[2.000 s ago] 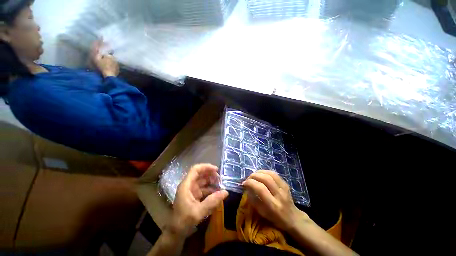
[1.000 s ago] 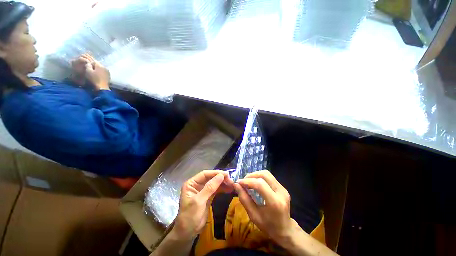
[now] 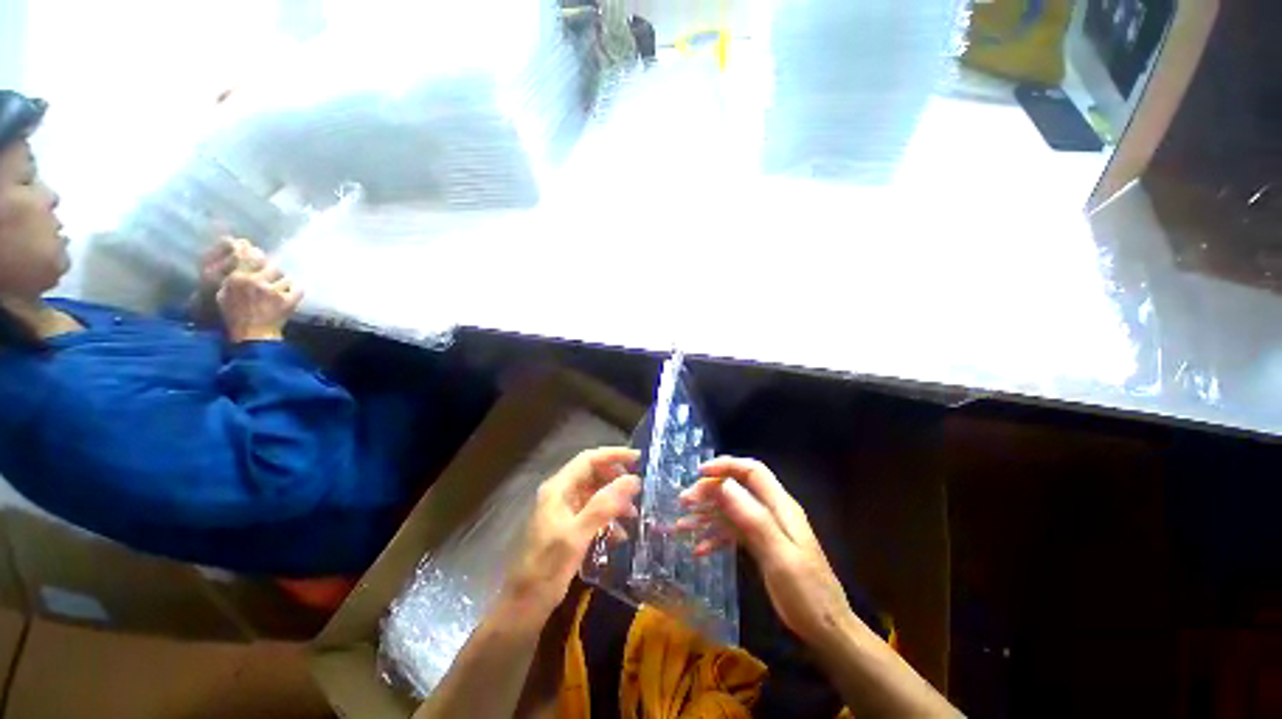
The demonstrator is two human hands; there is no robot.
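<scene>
A clear compartment tray (image 3: pixel 678 485) stands steeply tilted over my lap, seen almost edge-on as a bright ridged strip with rows of pockets. Limp clear film (image 3: pixel 619 559) shows along its left side and lower end. My left hand (image 3: pixel 574 531) is at the tray's left side, thumb and fingers against the film and tray edge. My right hand (image 3: pixel 771 531) is at its right side, fingertips on the tray face. Glare hides exactly where film and tray part.
An open carton (image 3: pixel 368 601) holding crumpled film (image 3: pixel 429 618) is at lower left. The long white table (image 3: pixel 787 288) bears tray stacks (image 3: pixel 855 91), a black phone (image 3: pixel 1057 118) and a brown carton (image 3: pixel 1156 106). A co-worker in blue (image 3: pixel 183 436) sits left, hands over the table.
The tray has turned from face-on to nearly edge-on. Since one second ago my hands have moved apart from its near end to its two sides. The view has shifted.
</scene>
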